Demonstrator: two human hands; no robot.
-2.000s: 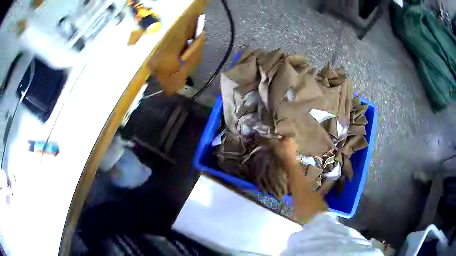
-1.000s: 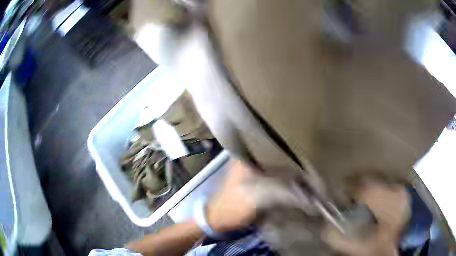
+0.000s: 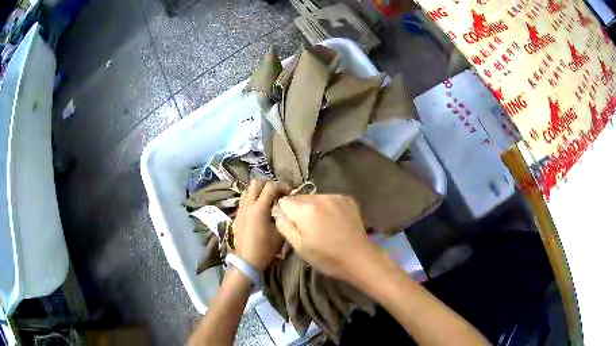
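Note:
A large bundle of brown cut fabric pieces (image 3: 297,128) lies over the white plastic bin, its layers fanned out above and below its middle. A thin pale fabric tie (image 3: 305,187) shows at the middle. My left hand (image 3: 257,226), with a pale band on the wrist, is closed around the bundle's middle. My right hand (image 3: 324,230) is beside it, its fingers pinched together at the tie. What lies between the fingertips is mostly hidden.
The white bin (image 3: 165,196) stands on the grey floor and holds more brown and whitish pieces. At right is the table edge (image 3: 540,230) with red-printed cream sheeting (image 3: 533,67). A pale board (image 3: 466,142) lies below it. A pale curved tub-like object (image 3: 34,169) stands at far left.
The view has swung from the blue bin to the white bin. The bundle, held up close and blurred a second ago, is now lower, over the white bin, with both hands together at its middle.

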